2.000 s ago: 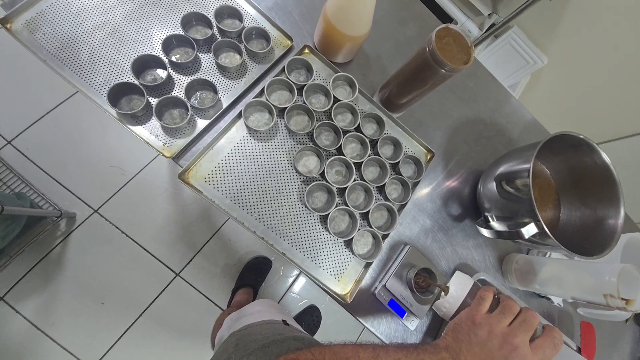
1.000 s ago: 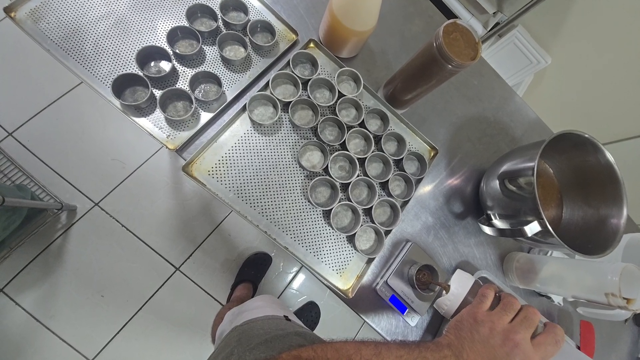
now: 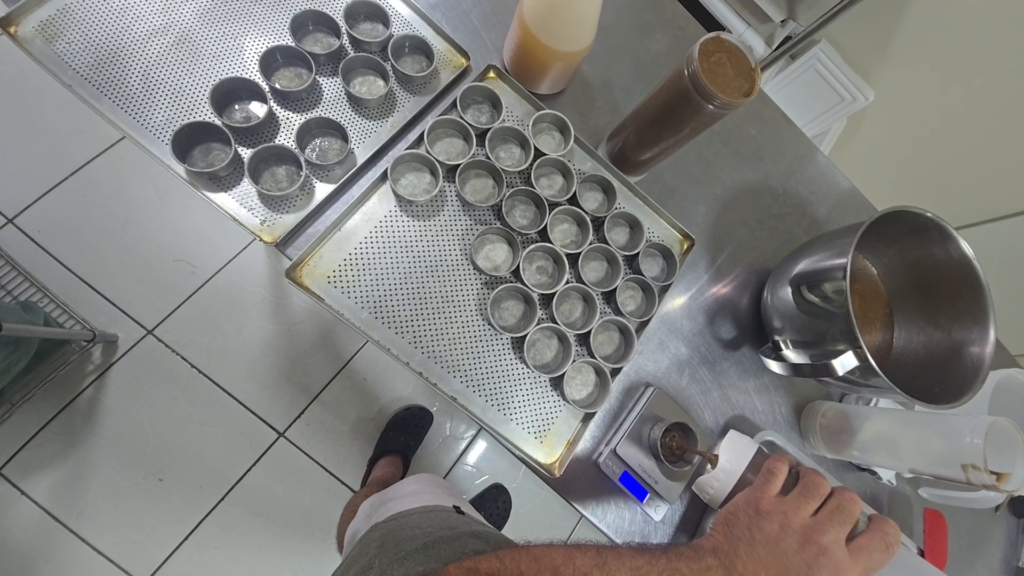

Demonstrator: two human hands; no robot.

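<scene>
My right hand (image 3: 804, 512) is closed around a bottle-like dispenser with a white end (image 3: 726, 468); most of its body is hidden under my fingers. Brown batter runs from its tip into a small round metal mould (image 3: 674, 443), which stands on a digital kitchen scale (image 3: 650, 472) with a lit blue display. Left of the scale, a perforated metal tray (image 3: 384, 280) carries several round metal moulds (image 3: 544, 267), with no batter visible in them. My left hand is out of view.
A second perforated tray (image 3: 144, 48) with several moulds lies at upper left. Behind stand a bottle of pale liquid (image 3: 552, 40) and a tall container of brown batter (image 3: 680, 104). At right are a steel mixing bowl (image 3: 816, 304) and a lying plastic container (image 3: 904, 440). A wire rack (image 3: 48, 344) stands far left.
</scene>
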